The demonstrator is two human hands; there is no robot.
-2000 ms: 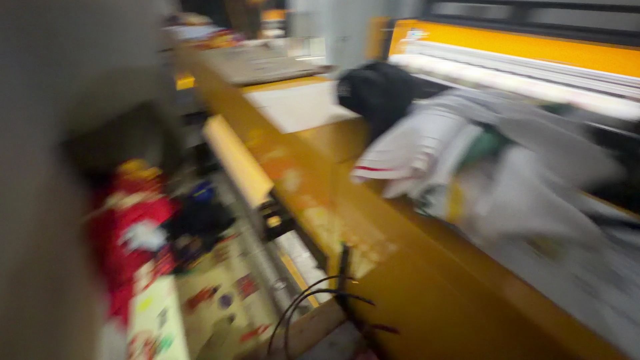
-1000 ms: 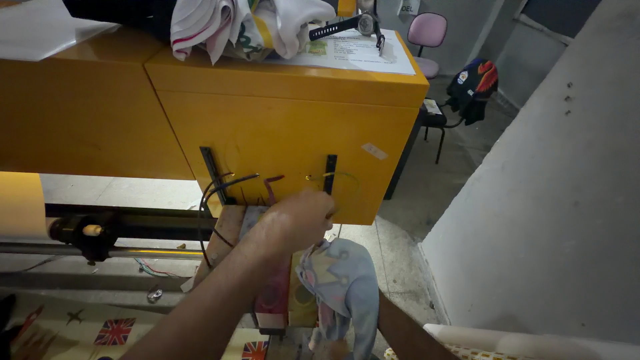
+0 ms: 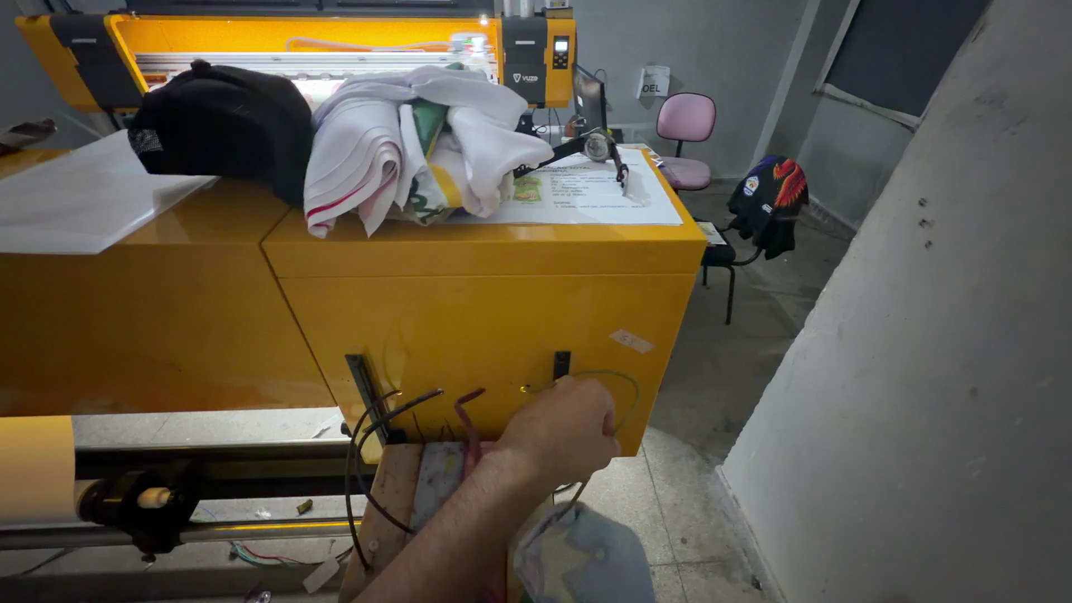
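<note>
My left hand reaches in from the bottom, fingers curled beside a thin yellowish tube at the front of an orange cabinet; whether it grips the tube is hidden. Below the hand lies a stained pale blue cloth. My right hand is out of view. Left of my forearm, dark tubes and a reddish tube rise near a stained brown block and a greyish one. Black brackets are fixed to the cabinet.
On the cabinet top are a black cloth item, bundled white fabric, a wristwatch and a printed sheet. A large-format printer stands behind. A roller bar runs lower left; a grey wall borders the right.
My right forearm, seen a second ago at lower right by the pale cloth, has left the view. The cloth sits lower in view. My left hand remains near the right bracket.
</note>
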